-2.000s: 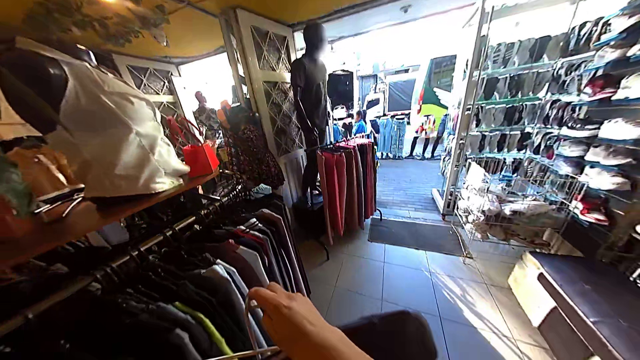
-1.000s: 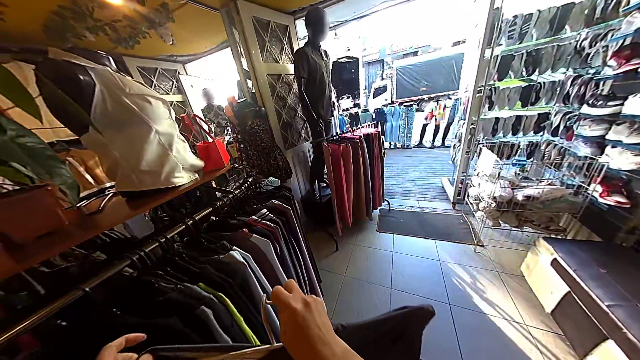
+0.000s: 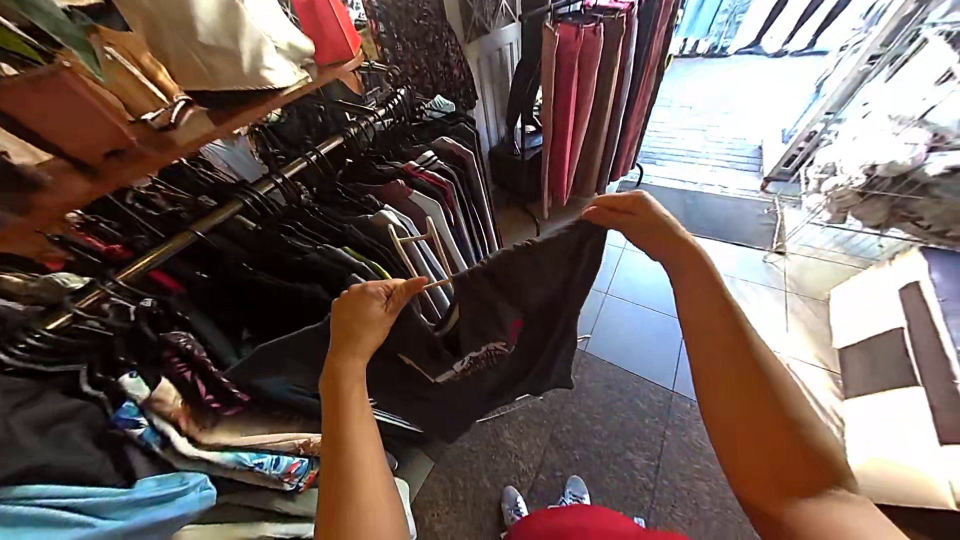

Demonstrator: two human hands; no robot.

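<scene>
A dark grey T-shirt with a printed front (image 3: 480, 337) is spread in the air between my hands. Out of its neck opening sticks part of a light plastic clothes hanger (image 3: 418, 244). My left hand (image 3: 367, 319) pinches the hanger between thumb and fingers, close to the neckline. At the shirt's upper right, my right hand (image 3: 637, 217) grips the edge of the cloth. Most of the hanger is hidden by the shirt.
A metal clothes rail (image 3: 225, 214) packed with dark garments runs along the left, below a wooden shelf (image 3: 180, 139) with bags. Trousers (image 3: 577, 112) hang ahead, beside a floor mat (image 3: 701, 214). A boxy bench (image 3: 892, 375) stands at right.
The dark T-shirt is now held up and spread; one second ago only part of it showed low in view. My left hand has come up and onto the hanger. The view has tilted down.
</scene>
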